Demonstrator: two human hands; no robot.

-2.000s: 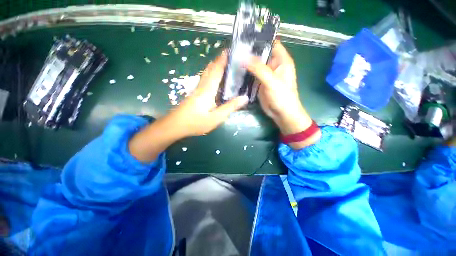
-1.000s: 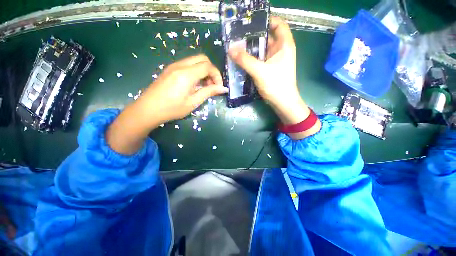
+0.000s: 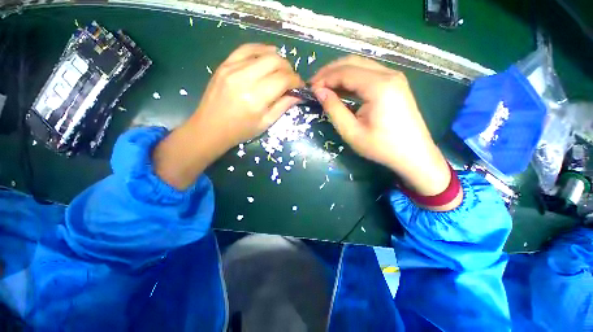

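A phone assembly [image 3: 304, 94] shows as a narrow dark edge between my two hands, above the green bench mat. It is held edge-on, and most of it is hidden by my fingers. My left hand [image 3: 250, 94] grips its left part, with thumb and fingertips close together. My right hand [image 3: 370, 107] holds its right part, with thumb and index fingertip meeting near its middle. Any small part between the fingertips is too small to tell. White scraps [image 3: 283, 133] lie scattered on the mat below my hands.
Overlapping open phones [image 3: 88, 87] lie at left. A blue bin [image 3: 520, 117] with white bits stands at right, beside clear plastic bags [image 3: 553, 142]. A phone [image 3: 494, 183] lies partly behind my right sleeve. A pale rail [image 3: 364, 35] borders the belt, which carries a phone [image 3: 442, 11]. Another person's sleeve [image 3: 572, 266] is at lower right.
The phone assembly has turned from face-up and upright to edge-on and sideways, and moved lower. My left hand has come up to it. A phone shows on the belt at the top right.
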